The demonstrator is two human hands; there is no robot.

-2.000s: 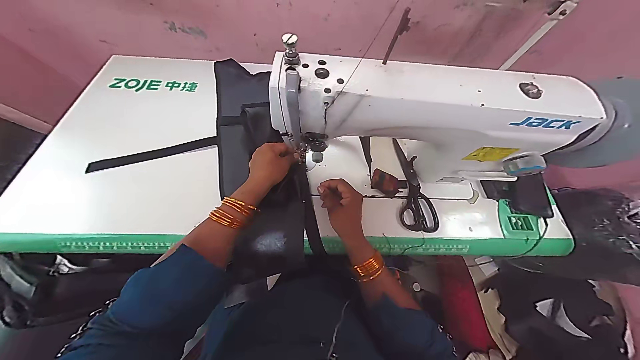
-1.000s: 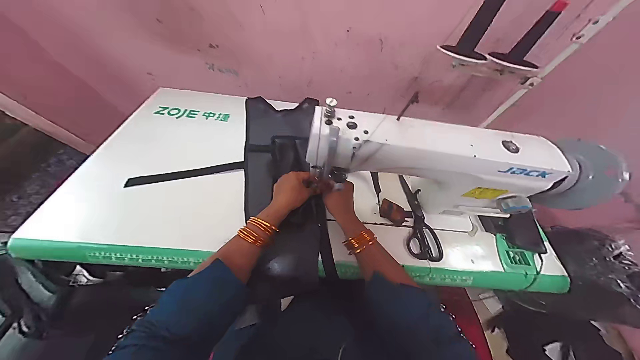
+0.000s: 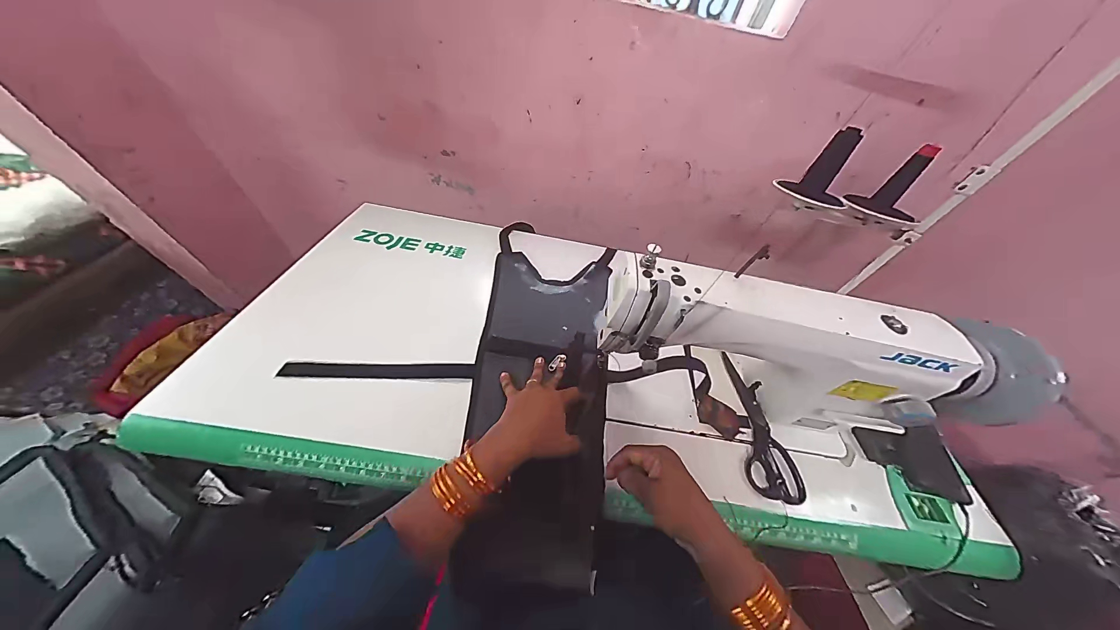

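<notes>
My left hand (image 3: 538,420) lies with its fingers spread on a black fabric piece (image 3: 551,315), beside a small metal zipper pull (image 3: 556,362). The piece has a notched top edge with a strap loop, and its lower end hangs over the table's front edge. A black strap (image 3: 376,371) runs out from it to the left. Just right of the piece, my right hand (image 3: 652,481) is loosely curled; whether it pinches the fabric edge cannot be told. The head of a white Jack sewing machine (image 3: 634,306) stands over the fabric's right edge.
Black-handled scissors (image 3: 773,468) lie under the machine arm beside a dark reddish-brown piece (image 3: 719,416). The white table (image 3: 350,306) has a green front edge. Thread cones (image 3: 822,171) stand on a rack at the pink wall. Dark material is heaped below left.
My left hand has moved from the needle area onto the fabric, and my right hand has drawn back toward the table's front edge. More of the black piece now shows. The view has shifted upward.
</notes>
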